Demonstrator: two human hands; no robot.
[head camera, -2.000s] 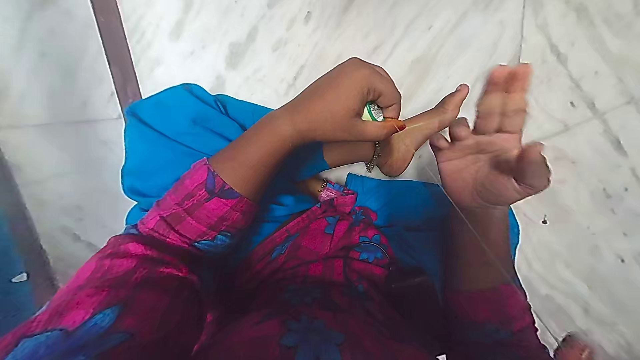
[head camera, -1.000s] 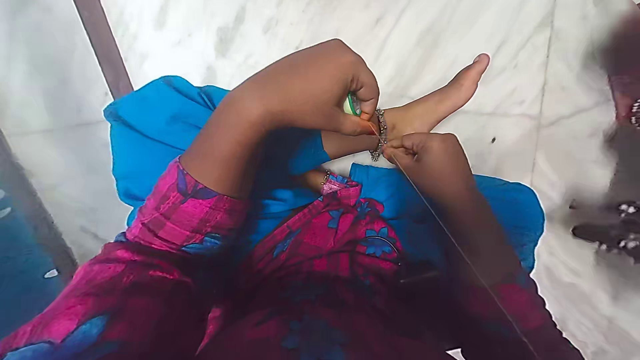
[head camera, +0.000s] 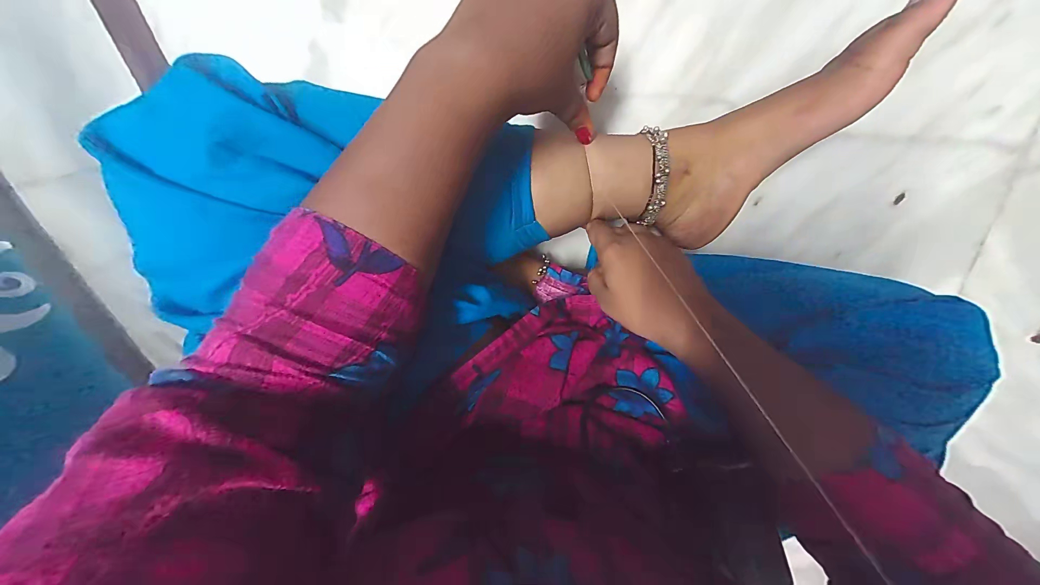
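My left hand (head camera: 569, 69) is above a bare lower leg (head camera: 626, 175), its fingers curled round a small green thing (head camera: 585, 65), mostly hidden, that looks like a thread reel. Its red-nailed thumb touches the upper side of the shin. A pale thread (head camera: 731, 366) crosses the shin and also runs slantwise over my right forearm to the bottom edge. My right hand (head camera: 642, 276) is at the leg's lower side, fingers bent in a pinch at the thread; the fingertips are partly hidden. A silver anklet (head camera: 656, 175) circles the ankle, beside the thread.
A bare foot (head camera: 812, 122) points to the upper right over the marble floor (head camera: 877, 195). Blue trousers (head camera: 244, 162) spread on both sides. A second anklet (head camera: 540, 268) shows between them. A blue patterned surface (head camera: 41, 390) lies at the left edge, beside a dark strip (head camera: 73, 276).
Two seconds ago my right hand was raised and spread beyond the ankle; now it is below the shin. Both hands have moved from the anklet up the shin since one second ago. The view is closer.
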